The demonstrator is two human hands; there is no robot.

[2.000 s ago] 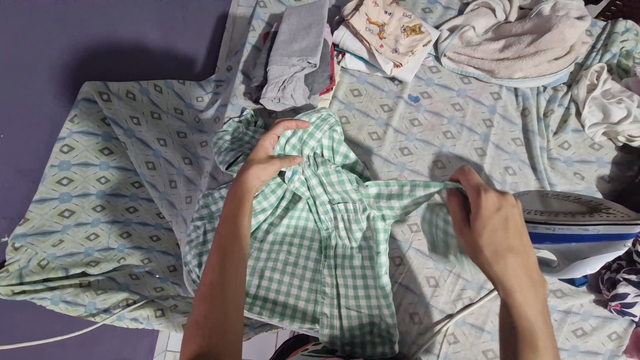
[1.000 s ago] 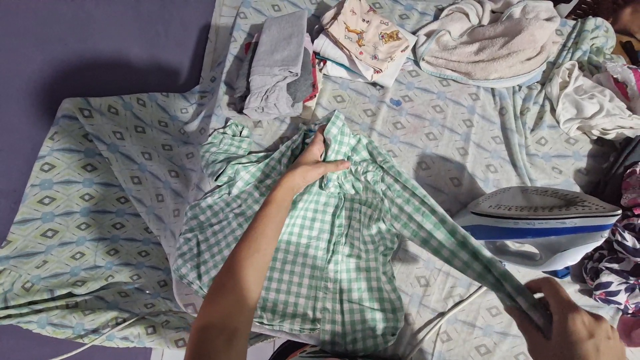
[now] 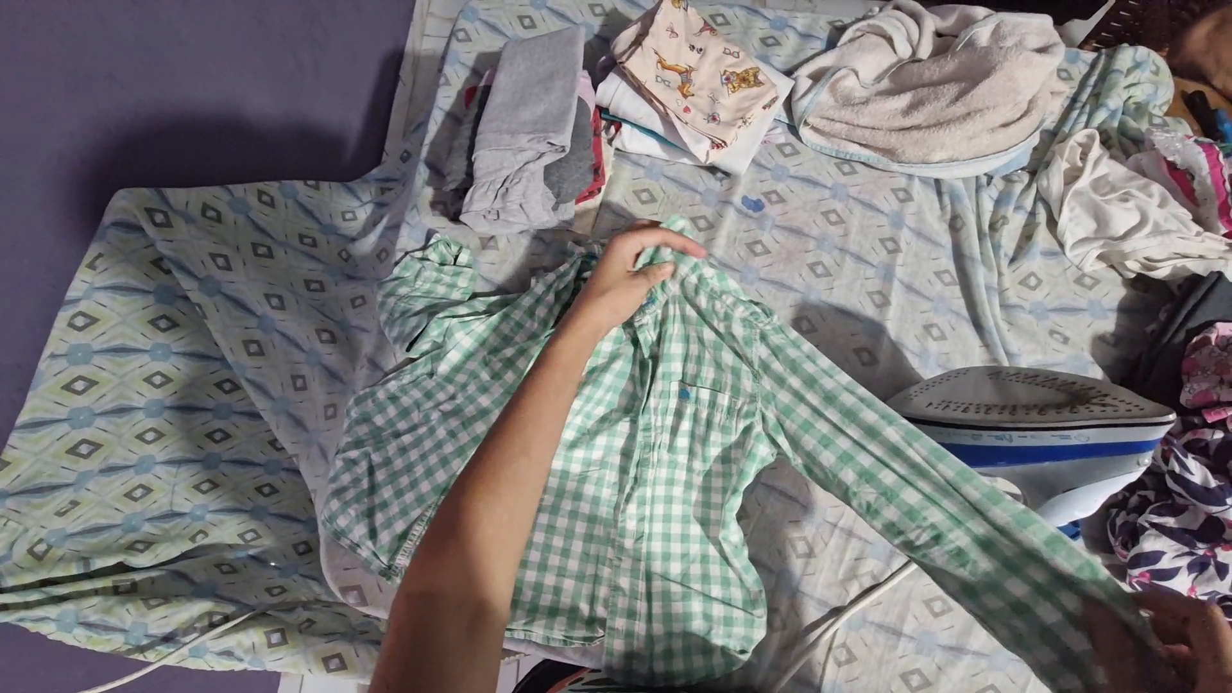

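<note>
A green and white gingham shirt (image 3: pixel 693 452) with a chest pocket lies on a patterned sheet. My left hand (image 3: pixel 635 269) grips its collar near the top. Toward the lower right corner, my right hand (image 3: pixel 1189 630) holds the cuff end of one sleeve, which is stretched out diagonally; part of this hand is cut off by the frame edge. The other sleeve is bunched at the shirt's upper left. An electric iron (image 3: pixel 1039 433) rests on its side just beyond the stretched sleeve, its soleplate showing.
Folded grey clothes (image 3: pixel 525 125) and a folded printed cloth (image 3: pixel 707 82) lie at the back, beside a crumpled beige towel (image 3: pixel 934 87). White cloth (image 3: pixel 1116 207) and patterned garments (image 3: pixel 1179 520) are heaped at the right. A white cord (image 3: pixel 847 616) runs below the sleeve.
My right hand has moved toward the lower right, and the sleeve, bunched and short before, is now extended. My left hand has shifted to the collar.
</note>
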